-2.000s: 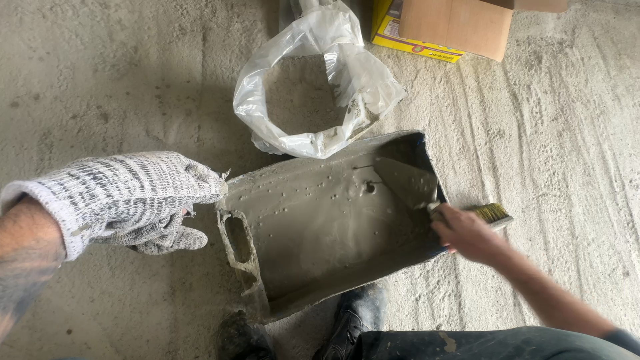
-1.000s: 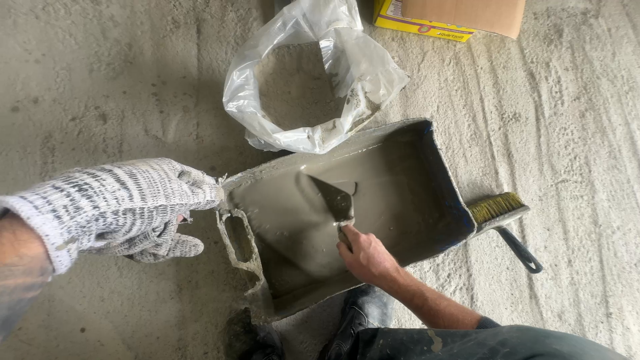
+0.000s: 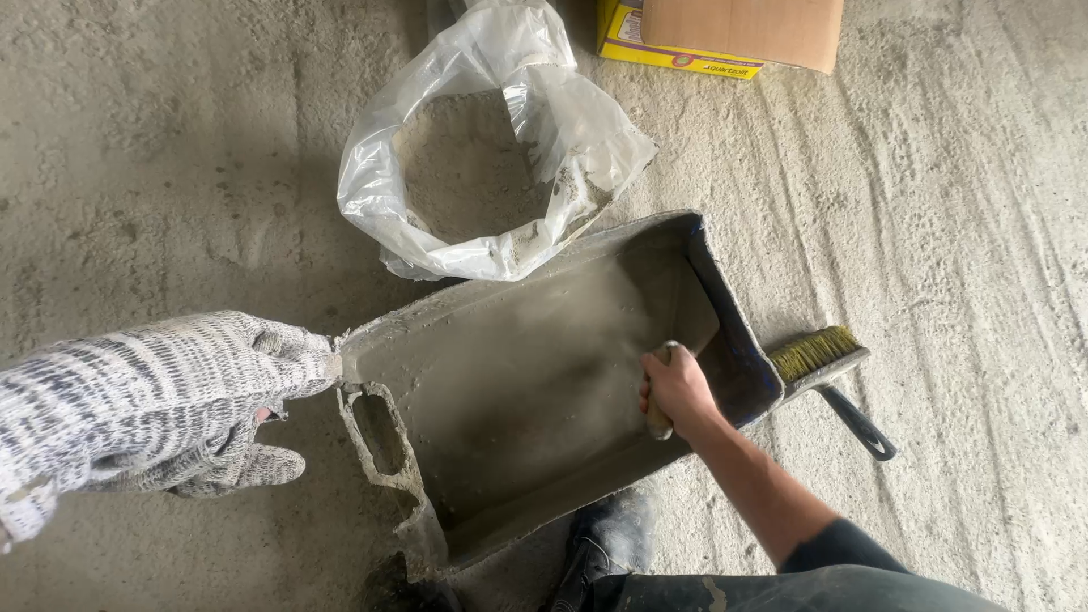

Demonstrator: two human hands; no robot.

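A mortar-crusted rectangular tub [image 3: 378,459] lies on the floor, with wet grey mortar [image 3: 510,382] in it. My right hand [image 3: 678,391], bare, grips the handle of a trowel [image 3: 695,316] over the tub's right part; its blade reaches toward the far right corner, and its lower edge is hard to make out against the mortar. My left hand [image 3: 195,391], in a grey-and-white knitted glove, has its fingertips at the tub's upper left corner, pinching the rim, with the thumb side partly hidden. Beyond the tub stands a clear plastic bag [image 3: 476,255] with grey powder [image 3: 467,161] inside.
A brush [image 3: 818,355] with yellowish bristles and a dark handle leans at the tub's right end. A yellow box [image 3: 680,61] with a cardboard flap sits at the top. A dusty dark shoe [image 3: 612,527] is close against the tub's near side, on the rough concrete floor [image 3: 935,255].
My right hand has moved with the trowel from the tub's middle to its right part since one second ago. Two seconds ago it was also at the right end. My left hand stays at the corner.
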